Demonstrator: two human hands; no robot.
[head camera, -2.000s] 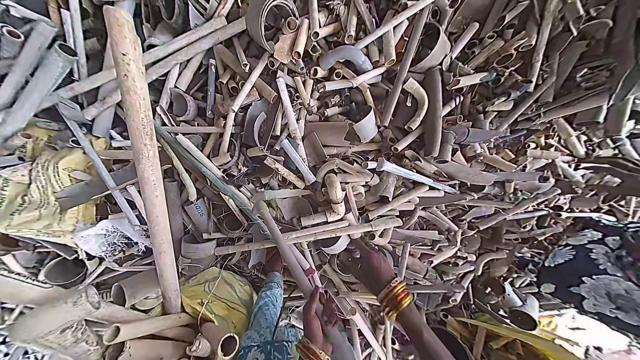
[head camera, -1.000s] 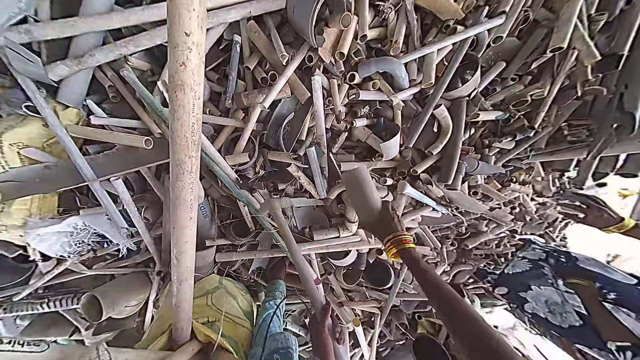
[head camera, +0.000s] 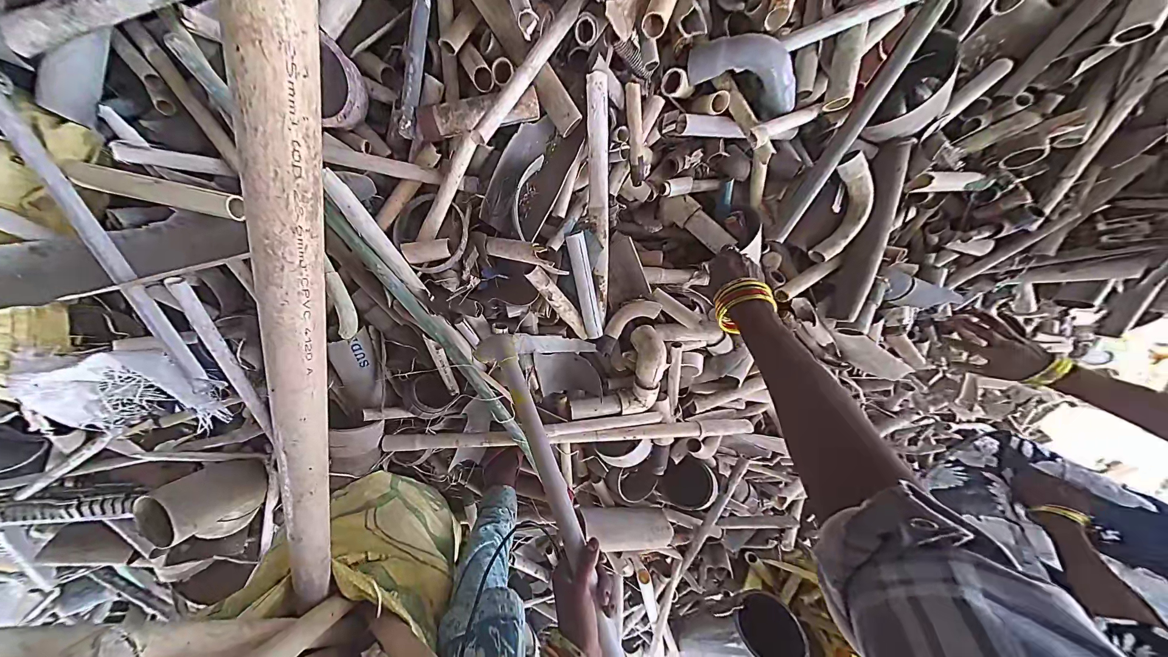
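Observation:
My left hand (head camera: 579, 589), at the bottom centre, is closed around a long pale rod (head camera: 538, 438) with a wider, knob-like head at its upper end. My right hand (head camera: 735, 269), beyond several yellow and red bangles, reaches into the heap of scrap pipes. Its fingers touch or lie beside a short pipe piece with a dark opening (head camera: 746, 228); whether they grip it is hidden. Curved pipe elbows (head camera: 648, 356) lie below and left of that hand. Cut plastic pipes and split pieces surround both hands.
A thick printed pipe (head camera: 287, 301) spans the left side over a yellow sack (head camera: 392, 538). Beside the rod is a blue-clad limb (head camera: 488, 575). Another person's hand (head camera: 995, 347) reaches in at right, above patterned dark cloth (head camera: 1004, 474). A grey pipe (head camera: 858, 119) slants at upper right.
One second ago my right hand held a broad pipe piece above the heap; that hand is now farther forward among the pipes. My left hand still holds the rod. Another person's hand has come in at right.

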